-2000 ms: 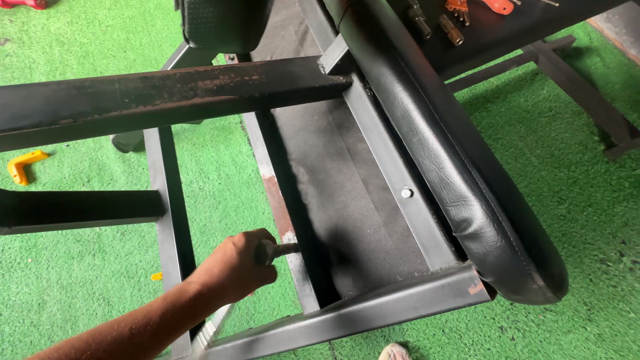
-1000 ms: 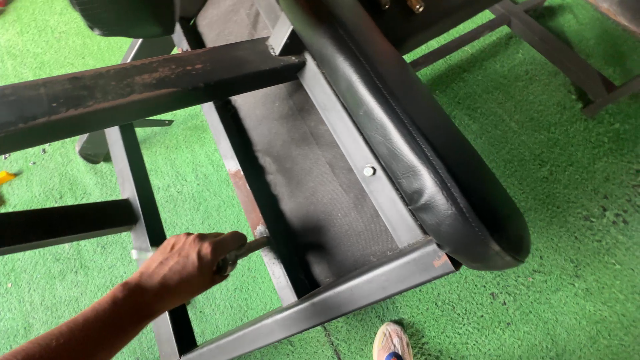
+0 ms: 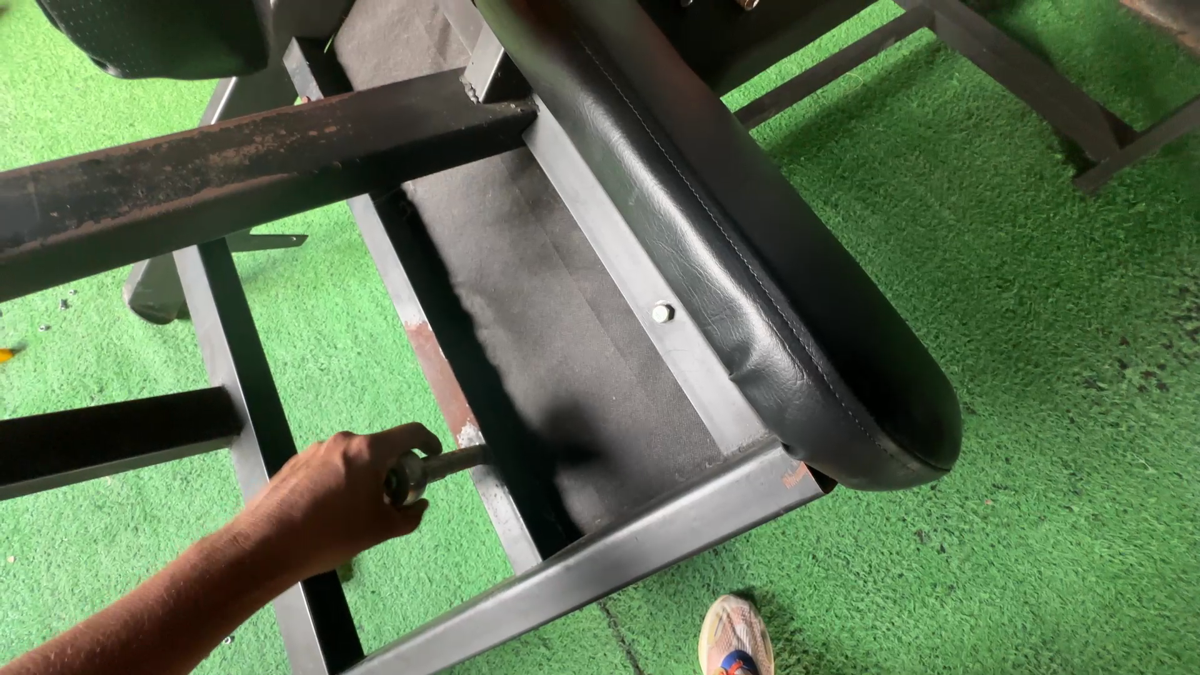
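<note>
My left hand [image 3: 347, 497] is closed around the round metal head of what looks like a socket ratchet [image 3: 407, 476]. Its socket end meets the inner rail [image 3: 506, 516] of a black steel frame, beside a rust-brown patch; the contact point is partly hidden. The frame holds a black padded bench cushion [image 3: 797, 328], whose dark fabric underside [image 3: 562, 309] shows between the rails. A hex bolt head [image 3: 663, 312] sits in the rail along the pad. My right hand is out of view.
A thick scuffed beam [image 3: 234, 159] crosses the upper left, with another pad [image 3: 169, 37] above it. A second dark metal frame [image 3: 1022, 75] stands upper right. Small hardware lies on green turf at left. A shoe [image 3: 736, 637] shows at the bottom.
The hand stays at the inner rail with the tool, its grip slightly altered. The view has shifted, and the shoe shows lower in it than a second ago.
</note>
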